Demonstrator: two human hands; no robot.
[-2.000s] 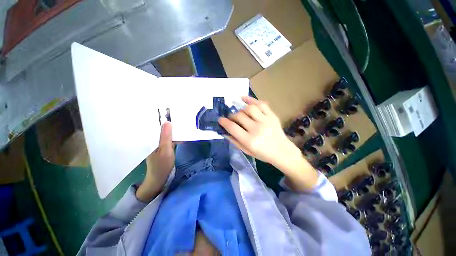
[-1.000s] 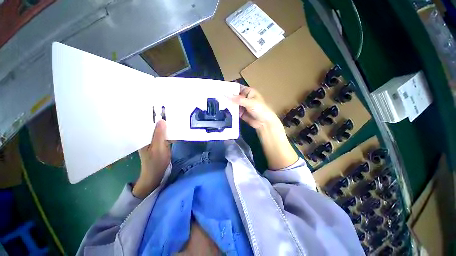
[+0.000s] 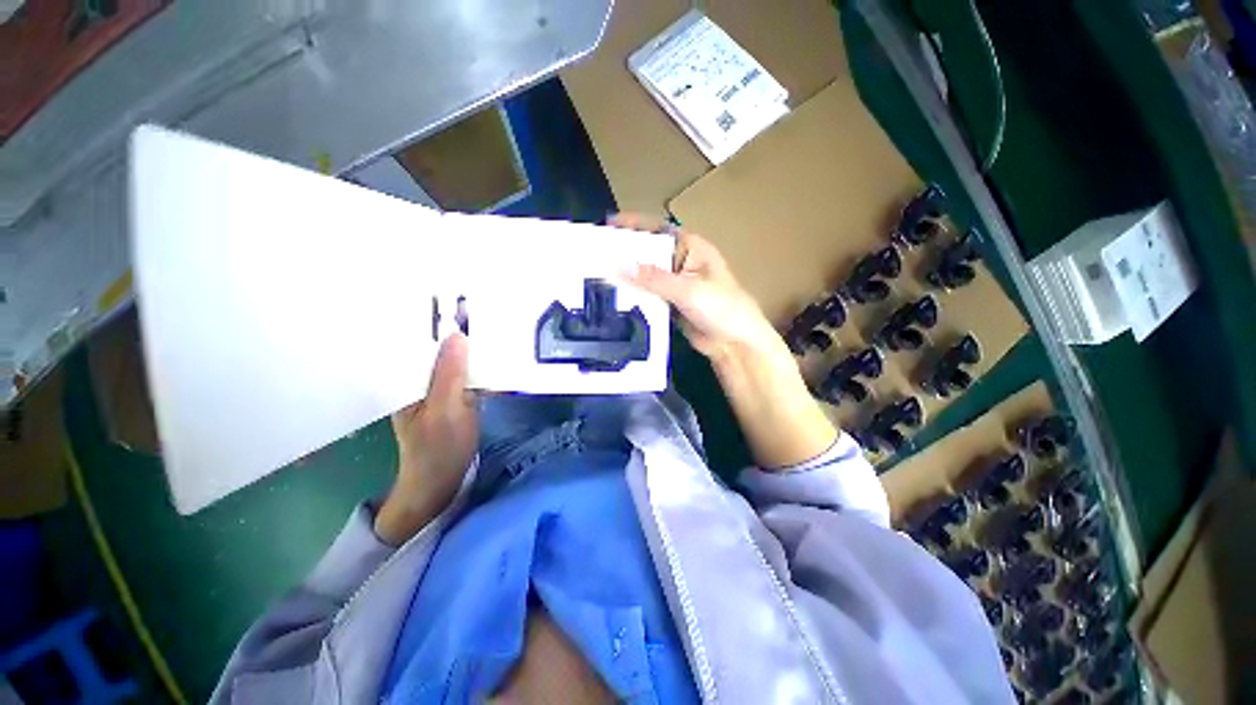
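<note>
An open white blister card [image 3: 296,310] is held in front of my body, its left flap spread out to the left. A black product [image 3: 592,331] sits in the window of the card's right panel. A small slot lies near the fold. My left hand [image 3: 438,420] grips the card's lower edge near the fold, thumb on top beside the slot. My right hand [image 3: 696,293] grips the right panel's upper right corner, thumb on top and fingers behind. A clear blister cannot be made out.
The silver turntable [image 3: 413,90] with a red nest [image 3: 69,55] is at upper left. At right, cardboard sheets [image 3: 771,200] hold rows of black products [image 3: 905,320]. A card stack [image 3: 708,86] lies at top, another [image 3: 1118,273] at far right. An open carton [image 3: 466,161] is below the turntable.
The right hand first let go of the product, leaving it in the window, and took the card's right edge. Since then its fingers have moved slightly over the upper right corner.
</note>
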